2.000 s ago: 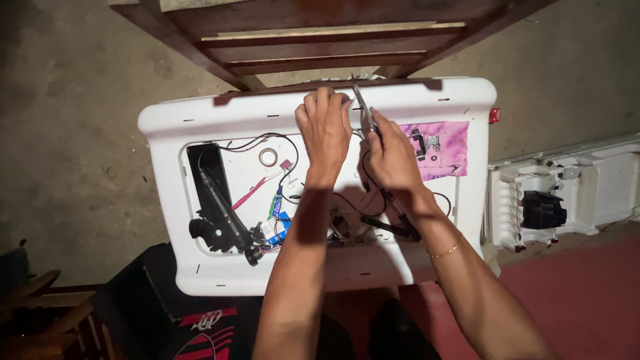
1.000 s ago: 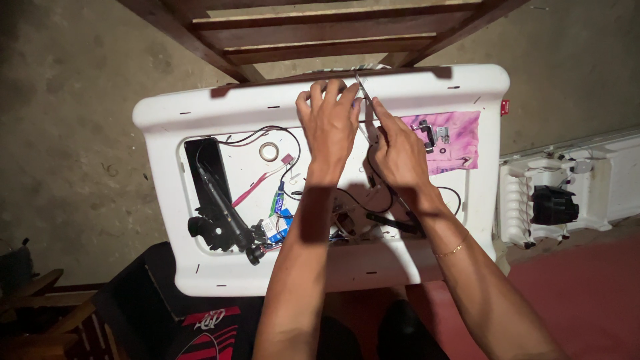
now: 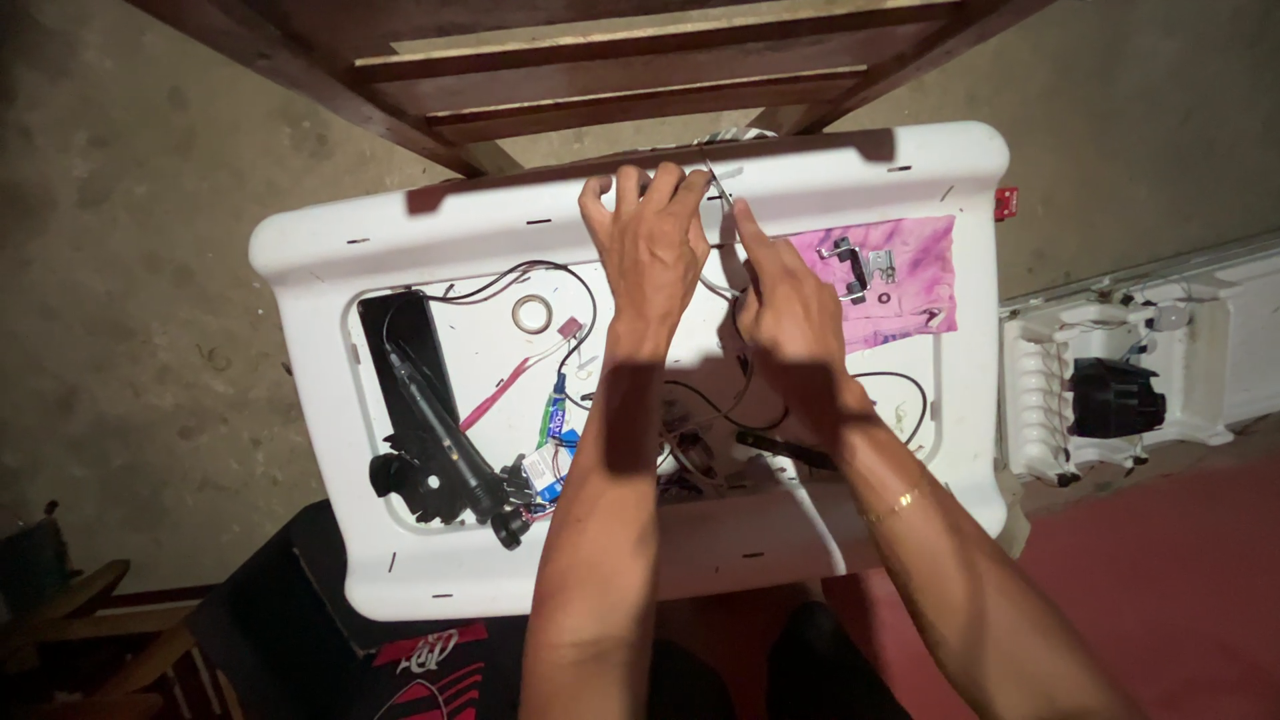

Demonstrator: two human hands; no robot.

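Note:
A white plastic tabletop (image 3: 310, 400) with a recessed middle lies in front of me. My left hand (image 3: 648, 235) rests at its far rim with bent fingers; the fingertips meet near a thin metal blade (image 3: 719, 184), and whether they pinch something is unclear. My right hand (image 3: 795, 310) is closed around the tool with this blade, its index finger stretched along it and its tip pointing at the far rim. The handle is hidden by the palm. Beside the right hand is a pink cloth (image 3: 925, 270) bearing a small black-and-metal bracket (image 3: 852, 270).
In the recess lie a black soldering iron or similar wand (image 3: 445, 430), a tape roll (image 3: 532, 314), a pink toothbrush (image 3: 500, 392), a blue-and-white box (image 3: 550, 468) and a black cable (image 3: 592, 300). A wooden chair (image 3: 620, 95) stands beyond; a white appliance housing (image 3: 1040, 400) is at right.

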